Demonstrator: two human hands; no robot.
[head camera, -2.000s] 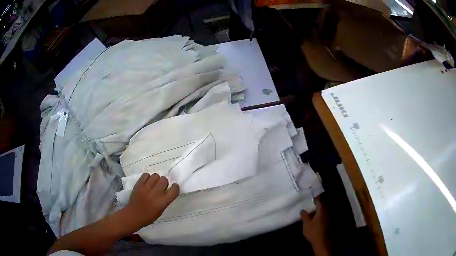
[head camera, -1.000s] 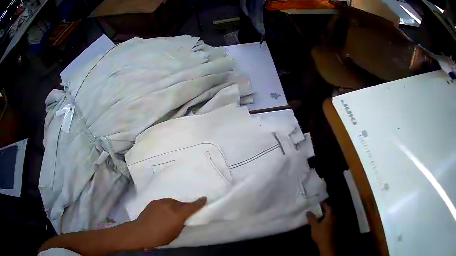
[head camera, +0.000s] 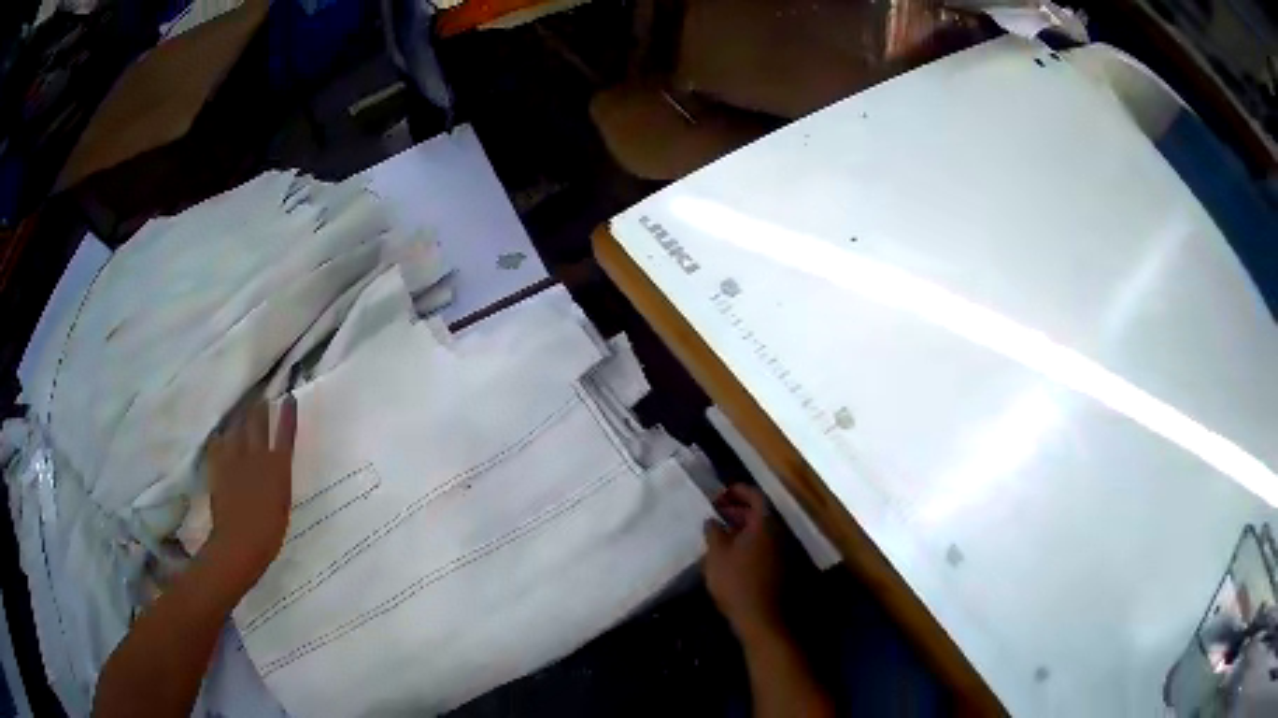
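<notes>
A white garment panel (head camera: 463, 561) with dark paired stitch lines lies on top of a pile of white cloth panels, left of the machine table. My left hand (head camera: 252, 484) lies flat on the panel's left part, fingers pointing up and somewhat apart. My right hand (head camera: 740, 526) is at the panel's right corner, its thumb and fingertips closed on the edge of the cloth. A bunched pile of off-white cloth (head camera: 182, 337) lies beyond my left hand.
The glossy white machine table (head camera: 869, 281) with a brown edge and printed ruler marks fills the right side. A metal part (head camera: 1233, 631) shows at the lower right. A pale board (head camera: 456, 211) is under the cloth at the back. A brown box (head camera: 161, 91) stands at the upper left.
The view has swung right, so the cloth sits further left. The panel with the curved stitch line no longer shows on top. My left hand has moved up the cloth; my right stays at the corner.
</notes>
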